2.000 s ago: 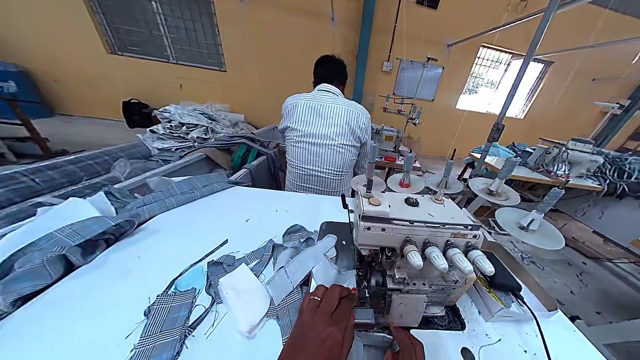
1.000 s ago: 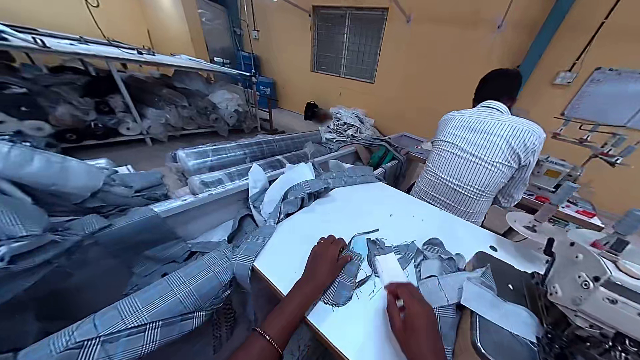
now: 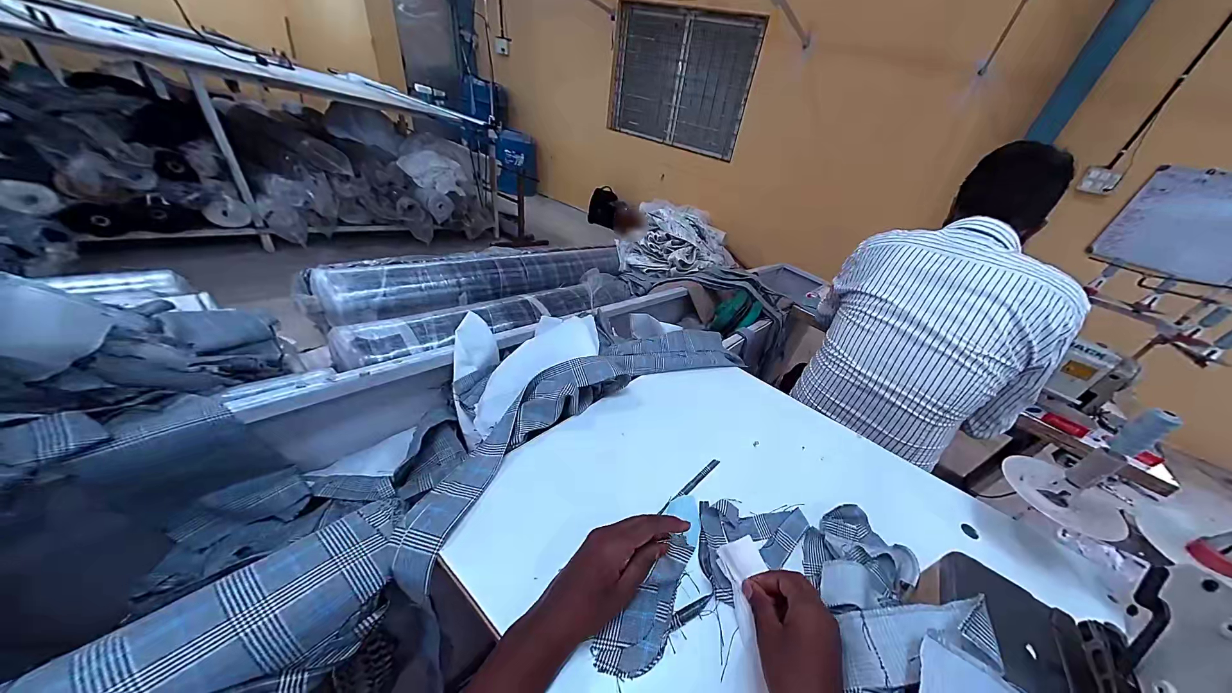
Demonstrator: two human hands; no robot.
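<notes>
My left hand (image 3: 621, 568) rests on a grey plaid fabric piece (image 3: 640, 626) with a rounded end and a small light-blue patch at its top; whether the fingers grip it cannot be told. Just right of it, my right hand (image 3: 794, 621) pinches a white cloth strip (image 3: 739, 568) between thumb and fingers. Frayed plaid scraps (image 3: 756, 525) lie behind and beside the strip, with loose threads around them. Farther right, a crumpled plaid piece (image 3: 861, 553) and pale fabric (image 3: 910, 630) reach the sewing machine (image 3: 1179, 616), partly cut off by the view's edge.
The white tabletop (image 3: 597, 462) bears a long plaid strip (image 3: 481, 462) along its left edge. Beyond stand a bin (image 3: 318, 395) and wrapped fabric rolls (image 3: 462, 279). A person (image 3: 948, 327) in a striped shirt sits ahead, back turned. Thread cones (image 3: 1145, 433) stand at right.
The view has swung left from the sewing machine. Both hands have left the machine for the scraps; since one second ago, the right hand has taken hold of the white strip.
</notes>
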